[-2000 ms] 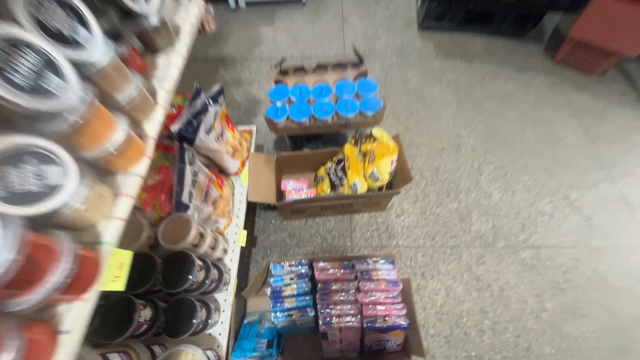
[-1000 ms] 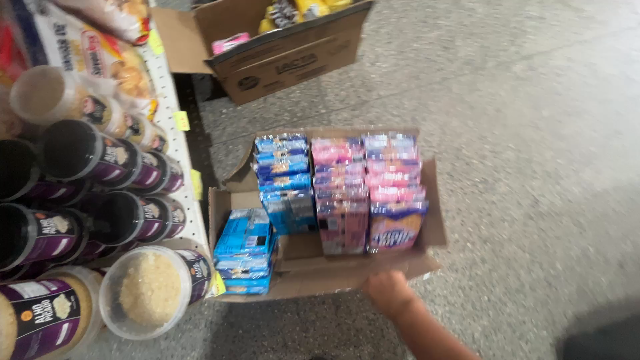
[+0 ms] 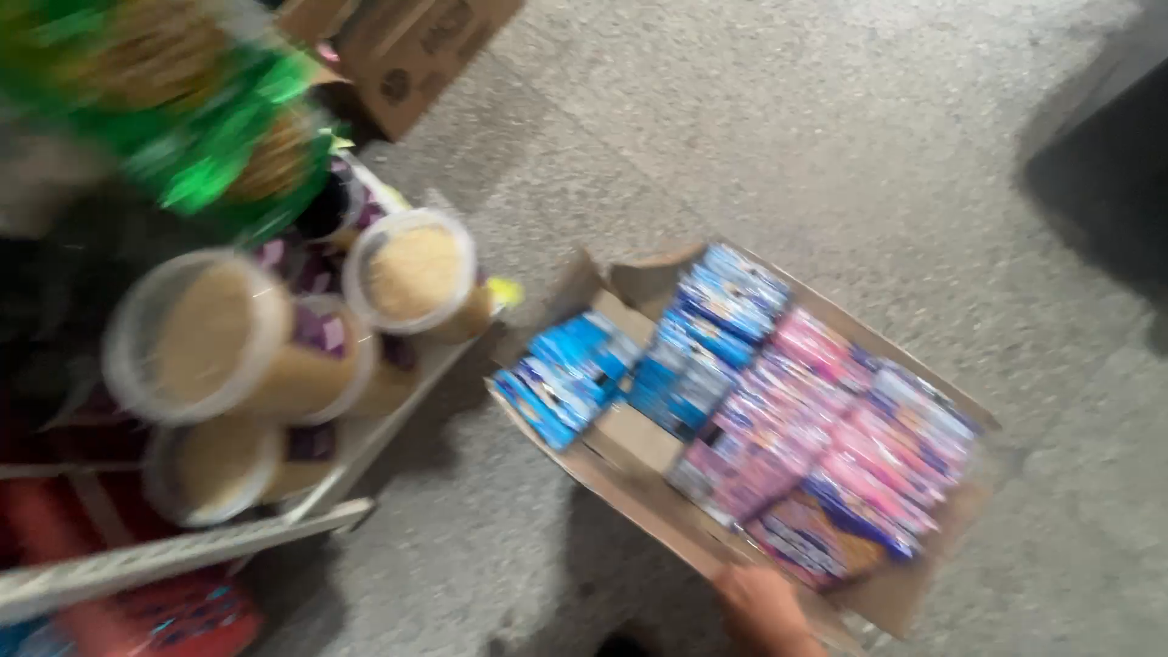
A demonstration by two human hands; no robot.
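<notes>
My right hand [image 3: 762, 607] is at the near edge of an open cardboard box [image 3: 643, 525], its fingers closed over the rim. The box sits tilted across the view on the floor. Inside are blue packets [image 3: 570, 374] at the left, more blue packets [image 3: 707, 338] in the middle, and rows of pink packets [image 3: 794, 401] at the right. A purple packet with a biscuit picture [image 3: 817, 538] lies flat near my hand. Part of the box floor shows between the blue stacks. My left hand is not in view. The picture is blurred.
At the left, a shelf with a pale edge [image 3: 392, 420] holds lidded plastic tubs [image 3: 415, 269] and green bags [image 3: 201, 119]. Another cardboard box [image 3: 420, 64] stands at the top. A dark object [image 3: 1109, 182] is at the right edge.
My right hand, out of view two seconds ago, came to the box's near edge and remains there. The gap between this box and the other cardboard box has widened. The view has turned and shifted.
</notes>
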